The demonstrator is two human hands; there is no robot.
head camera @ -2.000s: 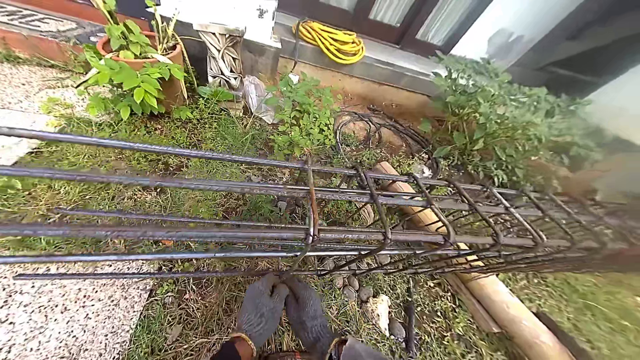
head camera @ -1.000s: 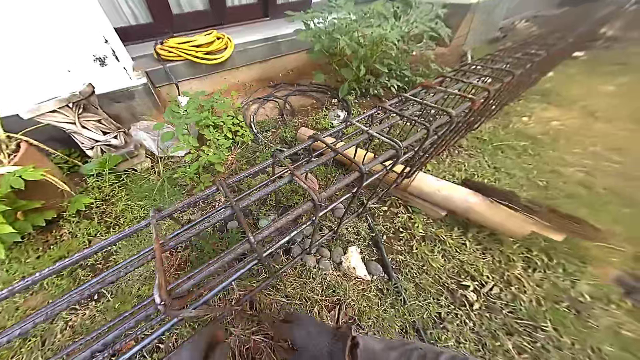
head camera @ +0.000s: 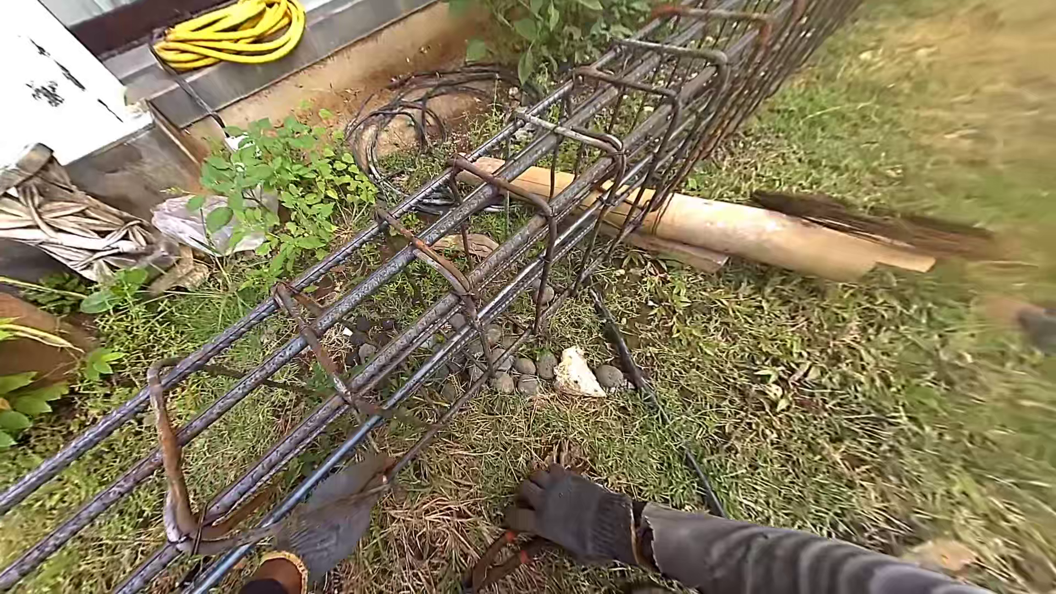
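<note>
A rebar cage (head camera: 429, 313) of long ribbed steel bars with bent steel stirrups runs from the lower left to the upper right. One rusty stirrup (head camera: 169, 458) leans at its near end. My left hand (head camera: 334, 516), in a grey glove, is at the lowest bars, partly behind the thin steel of that stirrup; its fingers are blurred and its hold is unclear. To the right, below the cage, my right hand (head camera: 569, 507), also gloved, is curled around a dark two-handled tool (head camera: 503, 565), apparently pincers, low over the grass.
Under the cage lie a wooden log (head camera: 742, 231), rounded stones (head camera: 503, 375) and a white rock (head camera: 579, 373). A black hose (head camera: 652, 396) crosses the grass. Behind are coiled dark wire (head camera: 404, 115), a leafy plant (head camera: 280, 186) and a yellow coiled hose (head camera: 239, 37) on a ledge.
My hands, close together below the cage two seconds ago, are now apart, the right one over the grass with the tool. The view has swung far round along the cage.
</note>
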